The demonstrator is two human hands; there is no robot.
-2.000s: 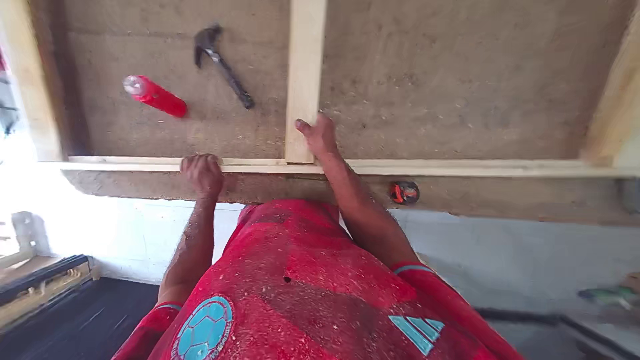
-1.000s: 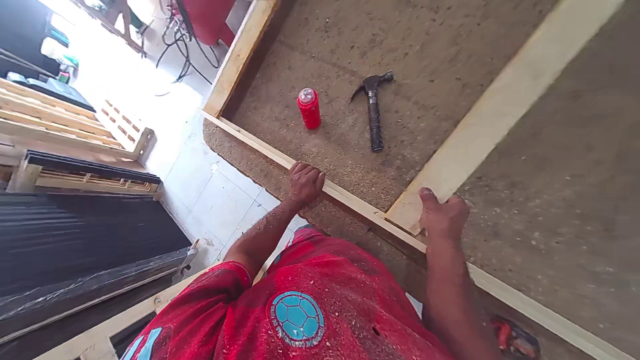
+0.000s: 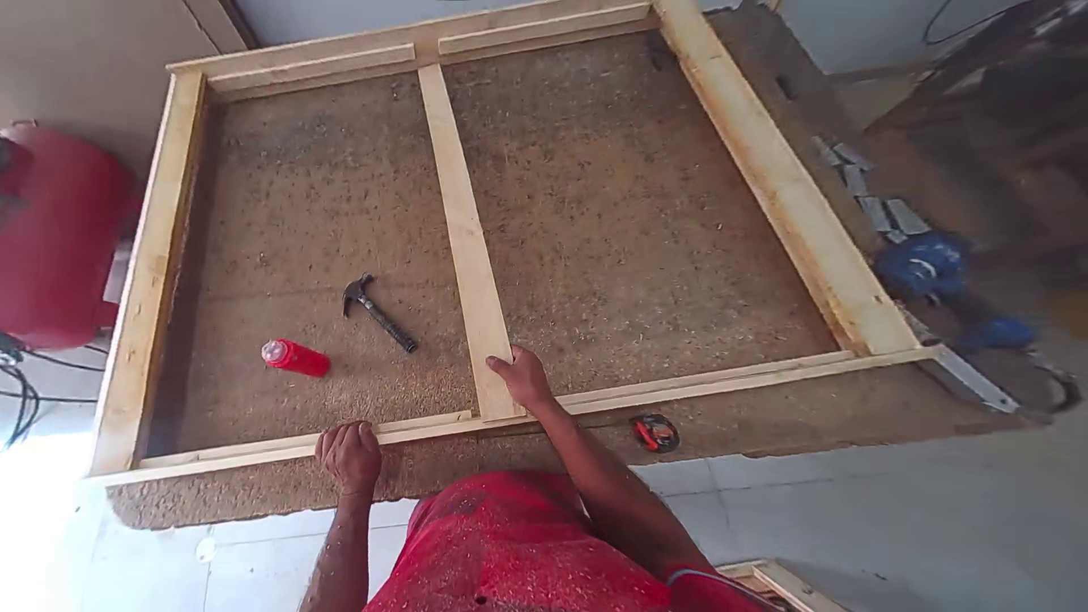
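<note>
A rectangular wooden frame (image 3: pixel 756 178) lies on a worn brown board, divided by a wooden crosspiece (image 3: pixel 463 225). My left hand (image 3: pixel 349 456) is closed over the frame's near rail (image 3: pixel 705 384), left of the crosspiece. My right hand (image 3: pixel 523 378) grips the crosspiece's near end, thumb on top, where it meets that rail. Inside the left half of the frame, a claw hammer (image 3: pixel 380 314) lies beside a red bottle (image 3: pixel 297 357) with a clear tip. A round black and orange object (image 3: pixel 654 433), seemingly a tape measure, sits on the board outside the near rail.
A red tank (image 3: pixel 64 238) with black cables stands left of the frame. At the right are a blue tool (image 3: pixel 922 263), grey metal pieces (image 3: pixel 884 212) and a flat metal strip (image 3: pixel 973 382) by the frame's corner. Another wooden piece (image 3: pixel 790 586) lies low on the right.
The view has swung and now takes in the whole frame. Both hands hold much the same places on the rail and crosspiece; hammer and bottle lie as before.
</note>
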